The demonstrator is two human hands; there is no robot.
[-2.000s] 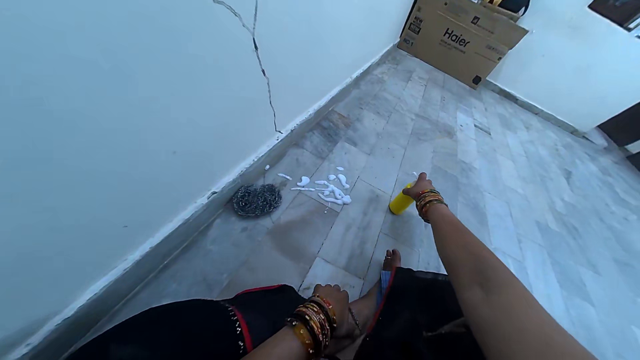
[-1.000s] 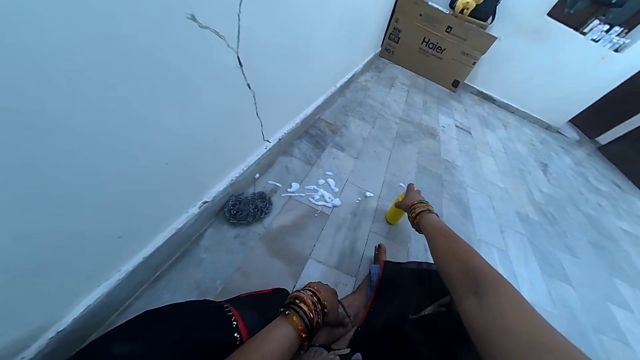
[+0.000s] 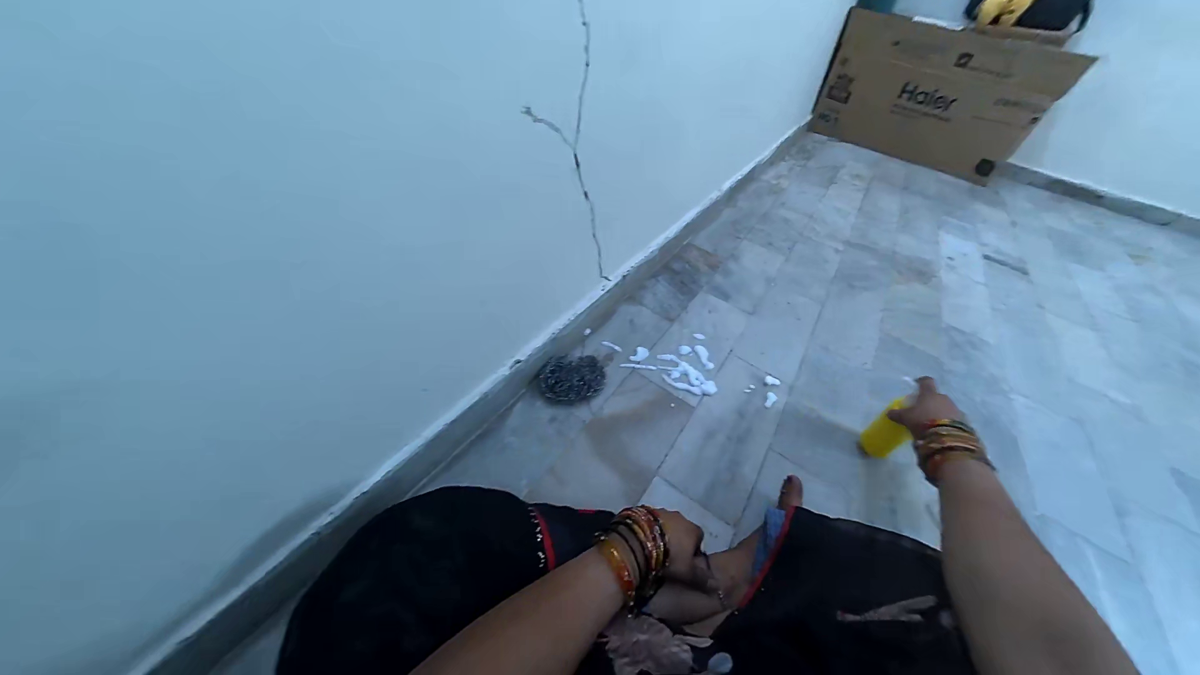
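A yellow bottle (image 3: 884,431) stands tilted at the floor on the right, with my right hand (image 3: 928,409) closed around its upper part. My left hand (image 3: 682,548), with bangles at the wrist, rests low in front of me by my ankle; its fingers are partly hidden, and I cannot tell whether it grips anything. A dark, coiled metal scourer (image 3: 572,379) lies on the floor against the wall's skirting. White blobs of liquid or foam (image 3: 689,375) are spread on the tiles between the scourer and the bottle, with a few smaller drops nearer the bottle.
A cracked pale wall (image 3: 375,234) with a grey skirting runs along the left. A Haier cardboard box (image 3: 937,98) stands at the far corner, with a black and yellow item (image 3: 1027,13) above it. Grey marble tiles (image 3: 844,309) cover the floor. My bare foot (image 3: 790,492) is close in front.
More white drops lie to the right of the main patch than two seconds ago. The yellow bottle remains in my right hand, and my left hand stays low by my ankle.
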